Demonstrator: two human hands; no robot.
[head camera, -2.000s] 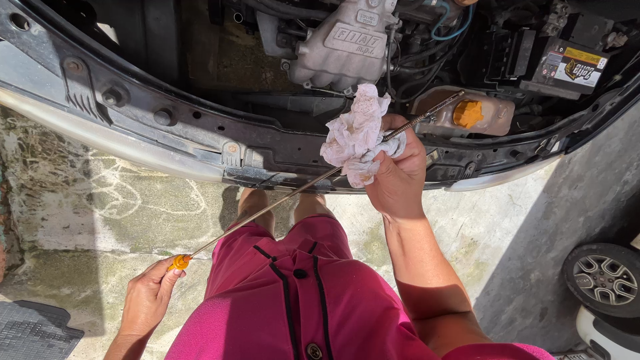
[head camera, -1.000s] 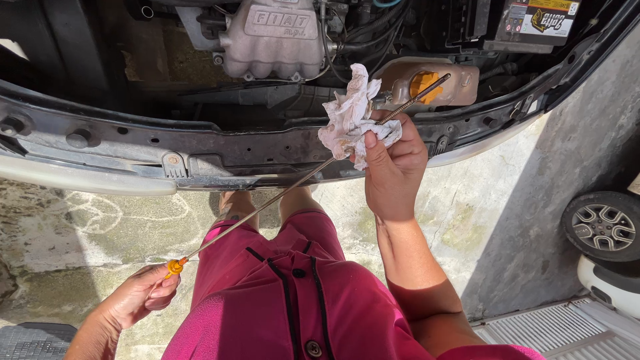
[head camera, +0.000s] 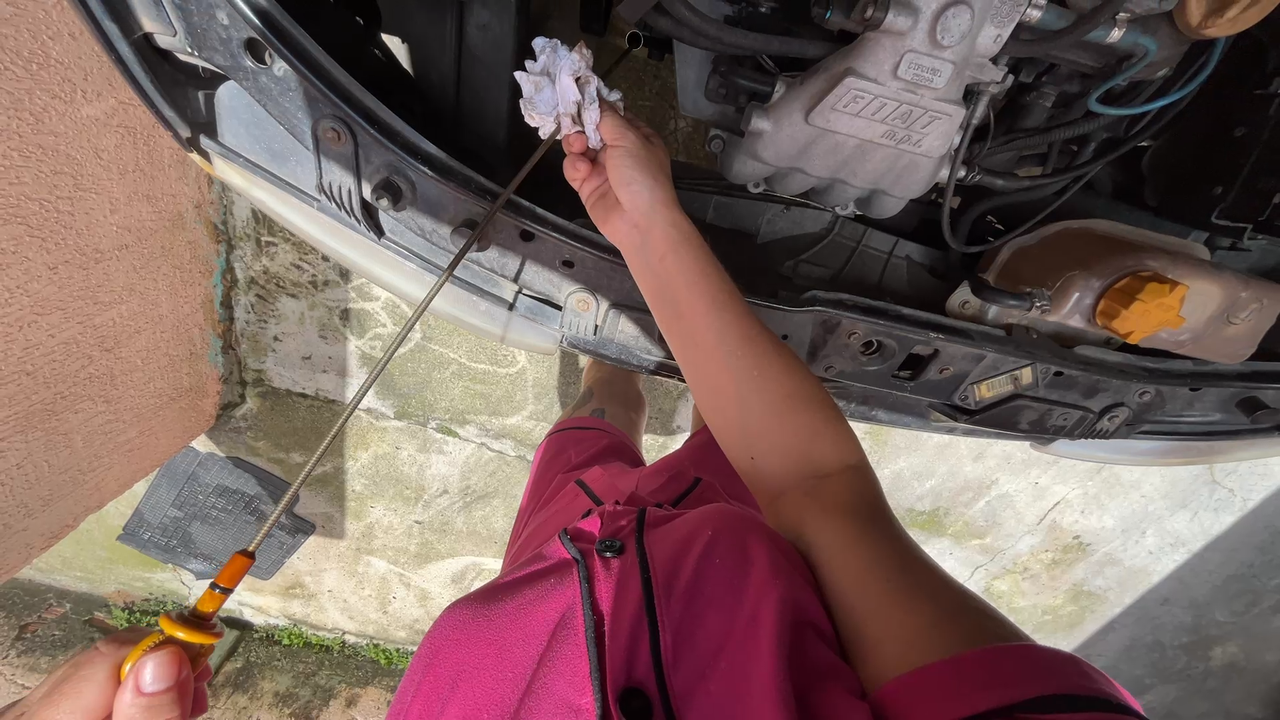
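An engine oil dipstick (head camera: 405, 325) slants from the lower left up over the front edge of an open engine bay. My left hand (head camera: 135, 685), at the lower left corner, grips its yellow and orange handle (head camera: 190, 630) by the loop. Crumpled white paper or cloth (head camera: 565, 90), with darker smudges, is held in the fingers of my right hand (head camera: 625, 170). The rod passes behind or through this wipe, and its far end shows beyond it, over the bay. How tightly the wipe wraps the rod is hidden.
The car's black front crossmember (head camera: 560, 240) curves across the view. Behind it are a Fiat intake manifold (head camera: 860, 110) and a coolant reservoir (head camera: 1210, 300) with an orange cap. A textured wall (head camera: 100, 250) rises at the left, near a dark rubber mat (head camera: 205, 510) on the ground.
Both hands and the dipstick have shifted left along the car's front. The wipe was over the crossmember near the reservoir; now it is left of the manifold. The view has swung left.
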